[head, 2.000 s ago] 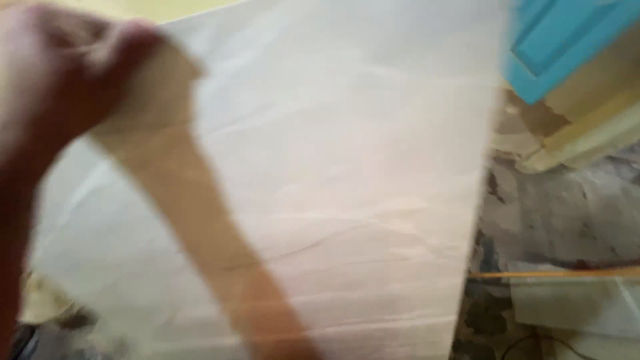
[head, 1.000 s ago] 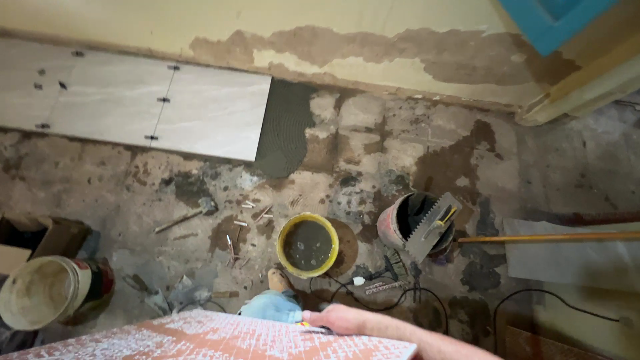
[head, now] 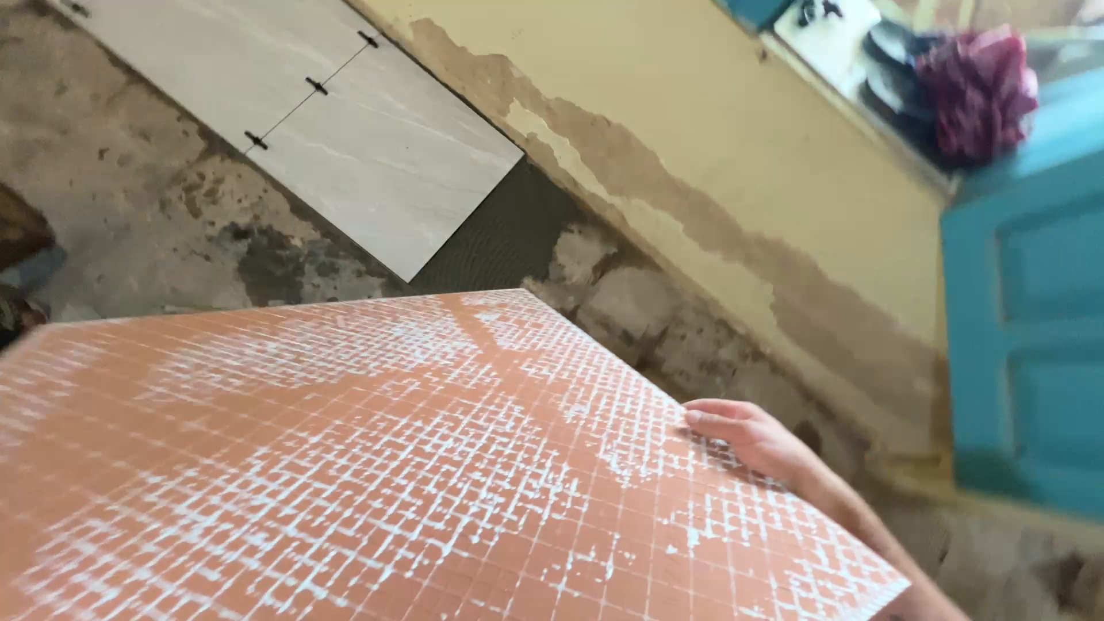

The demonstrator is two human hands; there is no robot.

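Observation:
A large ceramic tile (head: 414,448) fills the lower part of the head view, its orange gridded back with white residue facing me. My right hand (head: 746,431) grips its right edge, fingers curled over the rim. My left hand is out of view. Beyond the tile's far edge, pale marbled floor tiles (head: 388,147) lie along the wall, with black tile spacers (head: 316,85) in the joint between them. Combed grey mortar (head: 496,233) borders the end of the last laid tile.
A yellow wall (head: 733,147) with a patchy brown lower band runs diagonally beside the laid tiles. At right is a blue panelled door (head: 1035,336). A crumpled maroon cloth (head: 979,95) lies at the upper right. Rough, stained concrete floor (head: 121,155) shows at left.
The view has swung towards the laid tiles and the door. The held tile, low in the frame one second ago, now covers much of it; its pale face showed two seconds ago.

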